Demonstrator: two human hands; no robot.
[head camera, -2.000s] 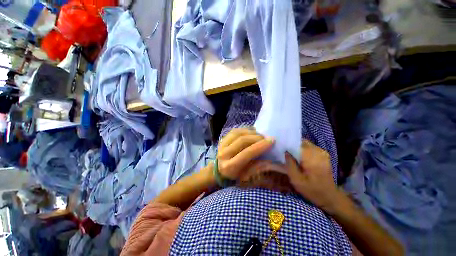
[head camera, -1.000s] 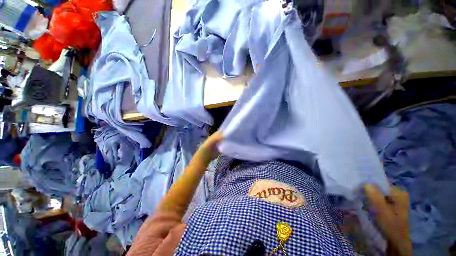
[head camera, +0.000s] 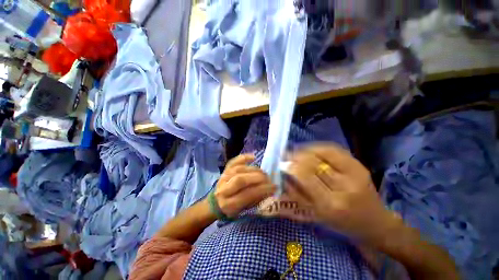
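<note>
A light blue shirt piece (head camera: 282, 93) hangs as a long narrow band from the machine area at the top of the view down over the table edge to my hands. My left hand (head camera: 241, 186), with a green band at the wrist, is closed on its lower end above my lap. My right hand (head camera: 334, 188), with a gold ring, is close beside it at the same end. It is blurred, and its fingertips seem to pinch the cloth edge. The fingers partly hide the cloth end.
The pale table (head camera: 243, 99) has its edge in front of my lap. More light blue pieces (head camera: 142, 82) drape over it at the left. Blue cloth is heaped in a bin (head camera: 443, 186) at the right. Red plastic bags (head camera: 87, 35) are at the far left. I wear a checked apron (head camera: 246, 246).
The cloth was spread wide between my hands one second ago and now hangs narrow. My right hand has come in from the lower right to beside my left hand.
</note>
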